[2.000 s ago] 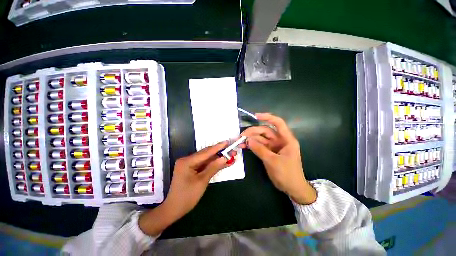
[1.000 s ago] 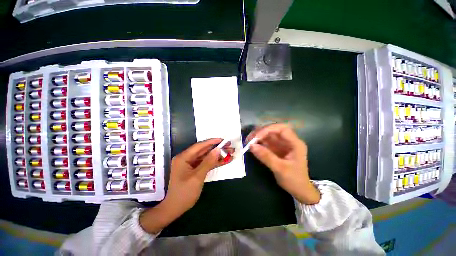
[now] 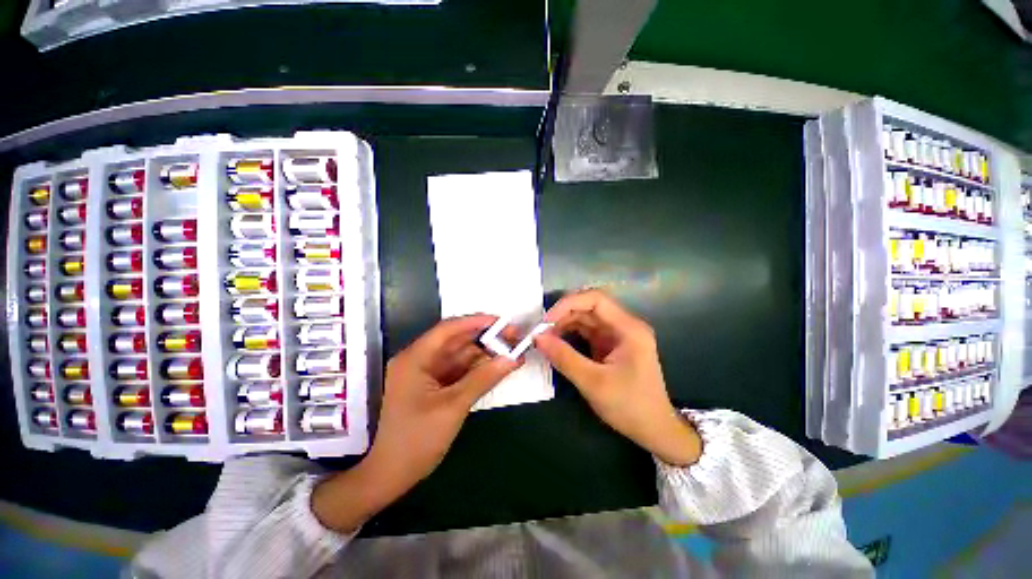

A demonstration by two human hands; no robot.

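My left hand (image 3: 436, 379) holds a small cylindrical component (image 3: 495, 336) between thumb and fingers, mostly hidden by the fingertips. My right hand (image 3: 605, 356) pinches a narrow white strip (image 3: 530, 338) by its right end. The strip's left part touches the component, and the white shape between the hands looks bent like a V. Both hands are over the lower part of a white sheet (image 3: 487, 243) lying flat on the dark green mat.
The left tray (image 3: 364, 283) holds columns of components with red ends and white or yellow bands. The right tray stack (image 3: 832, 283) holds similar pieces. A metal post (image 3: 600, 51) with a square base plate (image 3: 605, 138) stands beyond the sheet. An upper tray (image 3: 226, 16) is at the top left.
The black object seen near my right hand earlier no longer shows. My right hand has moved left since one second ago, bringing the strip against the component in my left hand.
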